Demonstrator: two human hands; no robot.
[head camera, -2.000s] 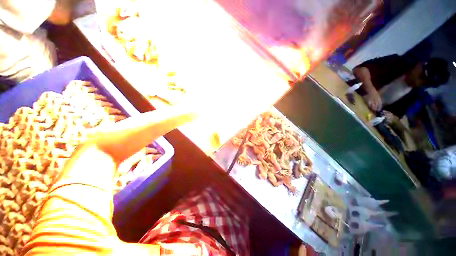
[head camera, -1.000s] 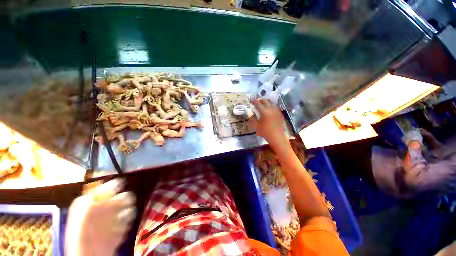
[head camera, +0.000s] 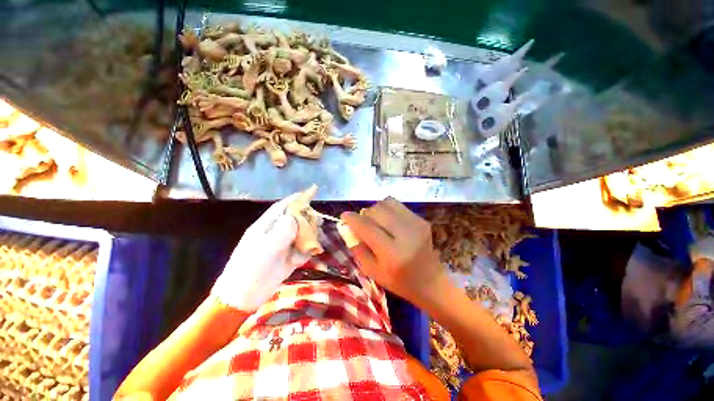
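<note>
My left hand (head camera: 257, 262), in a white glove, holds a tan moulded limb piece (head camera: 308, 227) upright over my lap, above the checked apron (head camera: 313, 356). My right hand (head camera: 391, 244), bare with a small white cover on a fingertip, pinches a thin pale stick (head camera: 327, 217) whose tip reaches the side of the piece. Whether the tip touches it I cannot tell. A loose pile of tan pieces (head camera: 274, 98) lies on the metal bench. A white round cup (head camera: 429, 130) sits on the stained work board (head camera: 415, 163), with thin sticks beside it.
White pointed bottles (head camera: 495, 102) lie right of the board. A black cable (head camera: 193, 153) hangs left of the pile. A left crate (head camera: 100, 301) holds rows of pieces; a right crate (head camera: 554, 313) holds jumbled pieces. Bright side trays (head camera: 102, 176) flank the bench. Part of a person shows at far right.
My left hand has come from the left edge to the middle and now holds a piece. My right hand has moved from the board down to my lap with the stick. The view has shifted.
</note>
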